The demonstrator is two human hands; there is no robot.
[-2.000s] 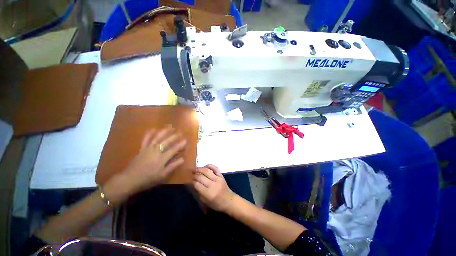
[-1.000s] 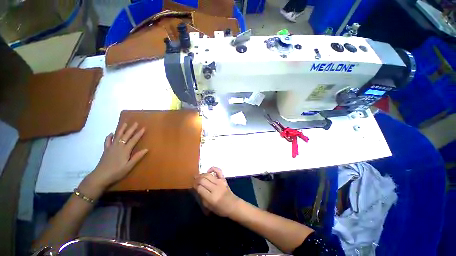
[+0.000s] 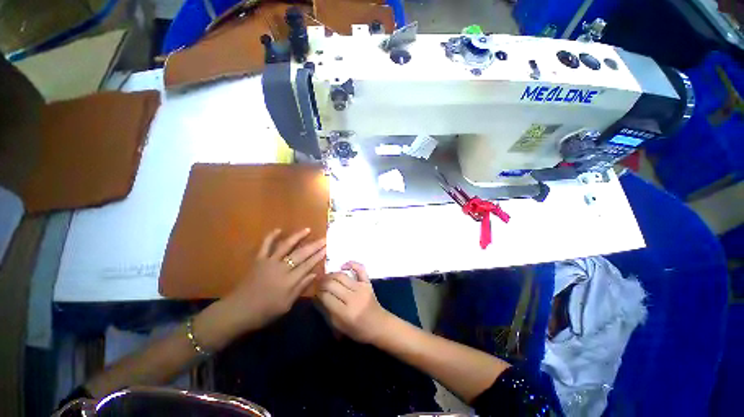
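A brown panel (image 3: 236, 216) lies flat on the white table, its right edge under the lit head of the sewing machine (image 3: 440, 102). My left hand (image 3: 285, 273) lies on the panel near its lower right corner, fingers spread. My right hand (image 3: 349, 303) pinches the panel's lower right corner at the table's front edge. A small white thing, perhaps a label (image 3: 351, 274), shows between my right fingers. The needle area is washed out by the lamp.
Red-handled snips (image 3: 483, 212) and white labels (image 3: 391, 180) lie right of the needle. Stacked brown panels (image 3: 90, 151) are at left. Brown pieces (image 3: 232, 45) lie behind the machine. A blue bin (image 3: 681, 285) with grey-white cloth (image 3: 591, 326) stands at right.
My left hand swept left across the panel, then came back right to its lower right corner. My right hand stays at that corner. The whole view has shifted slightly.
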